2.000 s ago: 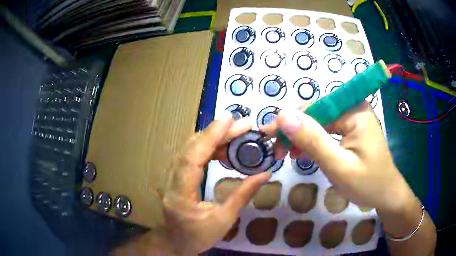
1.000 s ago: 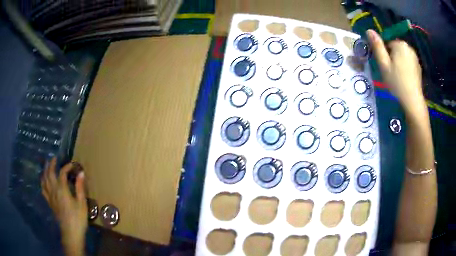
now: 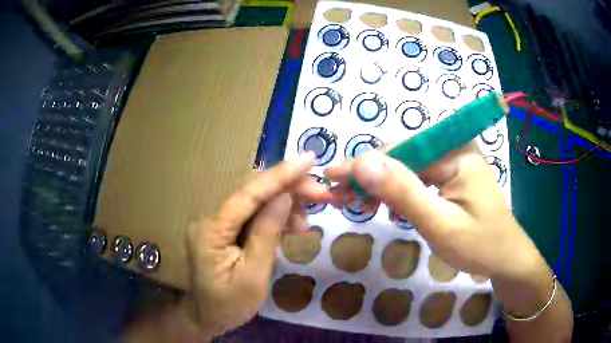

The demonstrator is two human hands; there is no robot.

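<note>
My right hand [image 3: 449, 208] grips the green wrapped test probe [image 3: 445, 132], its lower end near my left fingertips. My left hand [image 3: 251, 228] is over the left side of the white packing tray [image 3: 273, 298], fingers bent toward the probe end. Whether it holds a speaker driver is hidden by the fingers and blur. Speaker drivers sit magnet side up in the tray's upper and middle rows, such as one driver [image 3: 316, 145]. The lower two rows are holes showing tan or brown; my hands cover part of the middle.
Brown corrugated cardboard [image 3: 194, 120] lies left of the tray, with three glossy drivers [image 3: 122, 249] at its lower edge. A clear blister tray [image 3: 67, 147] is far left. Stacked layers [image 3: 147, 15] are upper left. Red wires [image 3: 536, 107] and a small round part [image 3: 532, 154] are right.
Both hands have come together over the tray from opposite sides; the probe is back across the right hand. The second row's right hole now holds a driver. Fewer drivers lie on the cardboard than two seconds ago.
</note>
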